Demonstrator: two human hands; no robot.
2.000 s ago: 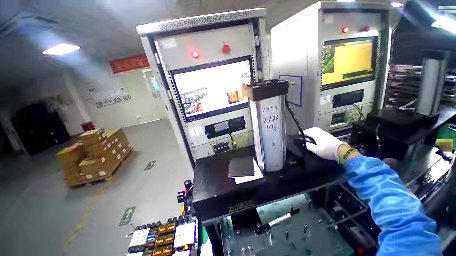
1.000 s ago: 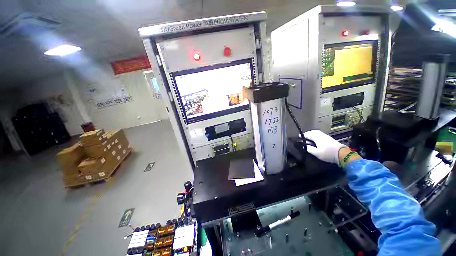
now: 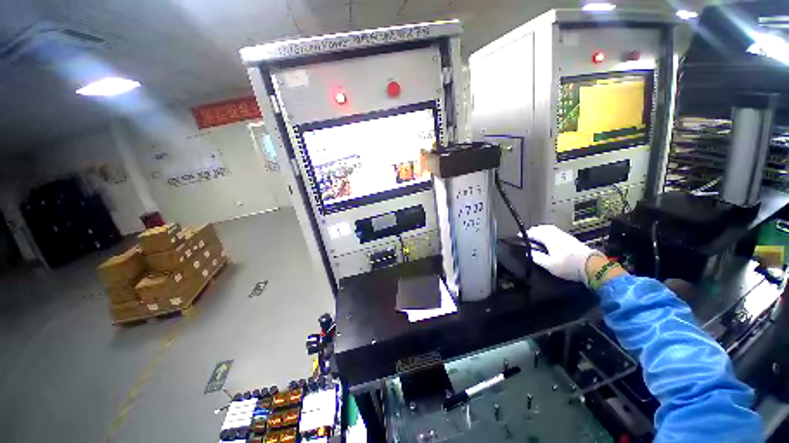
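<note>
My right hand, in a white glove with a blue sleeve, reaches in from the right. Its fingers are curled on a black handle or connector on top of the black test fixture, just right of the press cylinder. The cylinder stands upright with a black cap and handwritten numbers. Below, the grey-green nest plate shows pins and no board; a white and black marker pen lies over it. A power supply board lies left of the fixture, cut off by the bottom edge. My left hand is not in view.
Two light-grey test cabinets stand behind, with red lamps and lit monitors, one white, one yellow. A second black fixture with a silver cylinder stands at right, near dark rack shelves. Brown cartons sit on a pallet at left.
The camera view has shifted very slightly. My right hand stays at the same black part, and the fixture, pen and board have not moved.
</note>
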